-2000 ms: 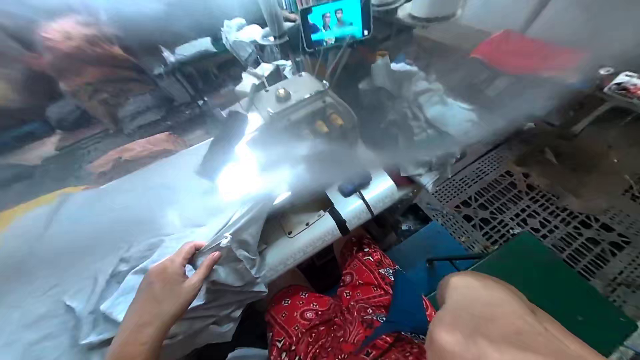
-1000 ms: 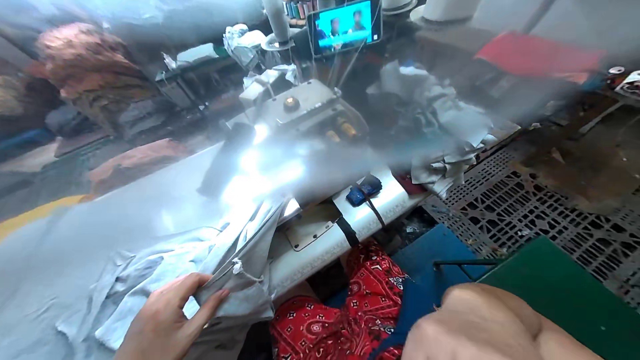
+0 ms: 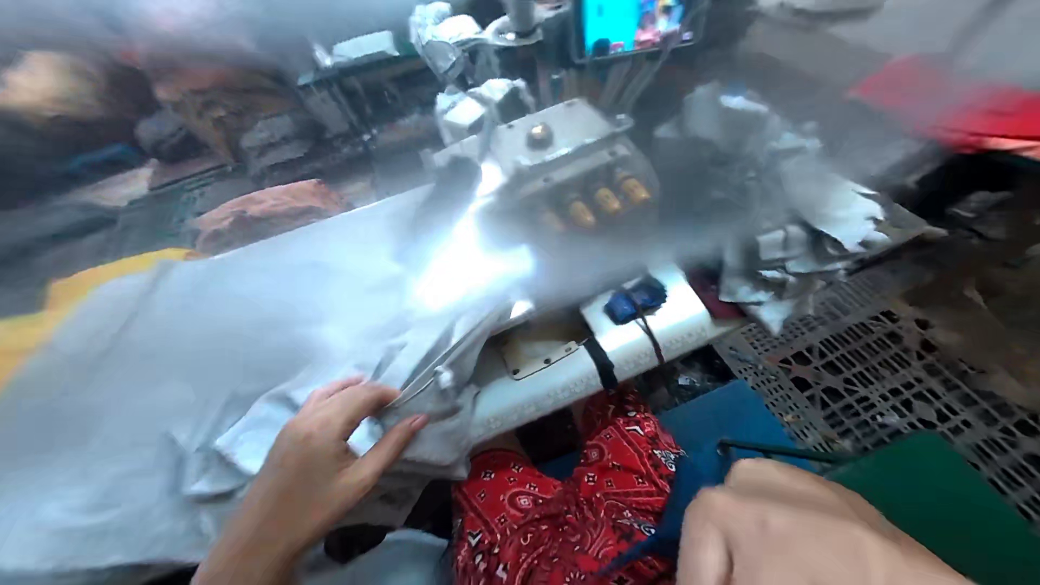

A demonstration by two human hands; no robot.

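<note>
Pale grey fabric (image 3: 244, 301) is spread over the left of the table and bunches up near its front edge. My left hand (image 3: 349, 439) pinches a fold of it between thumb and fingers, to the left of a sewing machine (image 3: 561, 162). A bright glare beside the machine hides the needle area. My right hand (image 3: 780, 528) is at the lower right, over the blue and green surfaces, its fingers curled; whether it holds anything is hidden. A dark blue object (image 3: 635, 301) with a dark cord lies on the table's front strip.
Grey fabric scraps (image 3: 804, 211) are piled right of the machine. A lit screen (image 3: 638, 24) stands behind it. Red patterned cloth (image 3: 561, 520) covers my legs. On the right are a grey plastic grate (image 3: 861, 366), a green board (image 3: 934, 496) and red cloth (image 3: 959, 97). A blurred haze crosses the view.
The left hand keeps its pinch on the grey fabric. The right hand stays curled at the lower right. The picture on the screen has changed.
</note>
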